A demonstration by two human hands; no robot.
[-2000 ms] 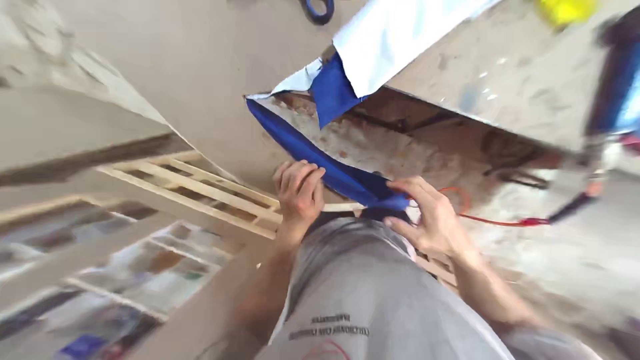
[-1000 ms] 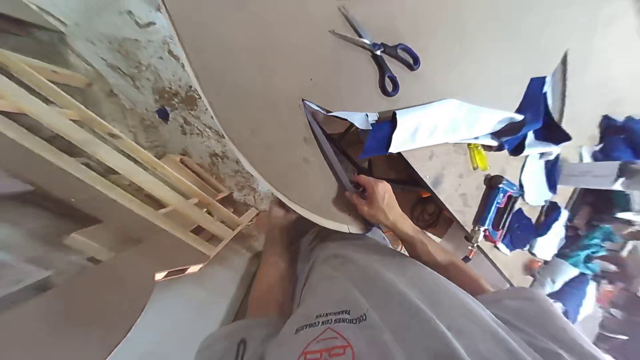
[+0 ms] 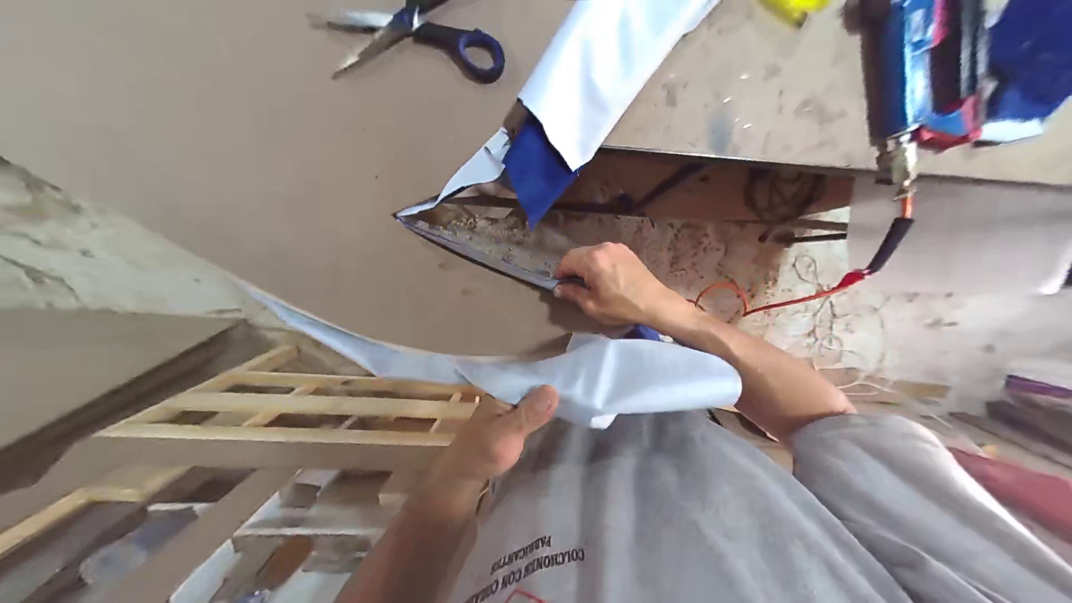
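My left hand (image 3: 507, 431) is at the lower middle, its thumb and fingers closed on a strip of pale blue-white fabric (image 3: 645, 377) that runs along the curved edge of a large grey-brown board (image 3: 276, 167). Above it, my right hand (image 3: 607, 285) pinches the dark fabric edging (image 3: 486, 264) on the slanted inner edge of the board's pointed cut-out. A second fabric piece, white (image 3: 611, 67) with a blue underside (image 3: 536, 172), lies across the far side of the cut-out and hangs partly into it.
Scissors (image 3: 481, 57) lie spread on the board at the top. A blue pneumatic tool (image 3: 917, 75), joined to an orange hose (image 3: 787, 303), rests at the upper right near a yellow object (image 3: 791, 8). A slatted wooden frame (image 3: 318, 406) stands below the board at left.
The pale strip along the curved edge, not plain a second ago, now shows, with my left hand on it. My right hand remains at the cut-out's slanted edge. The view has turned.
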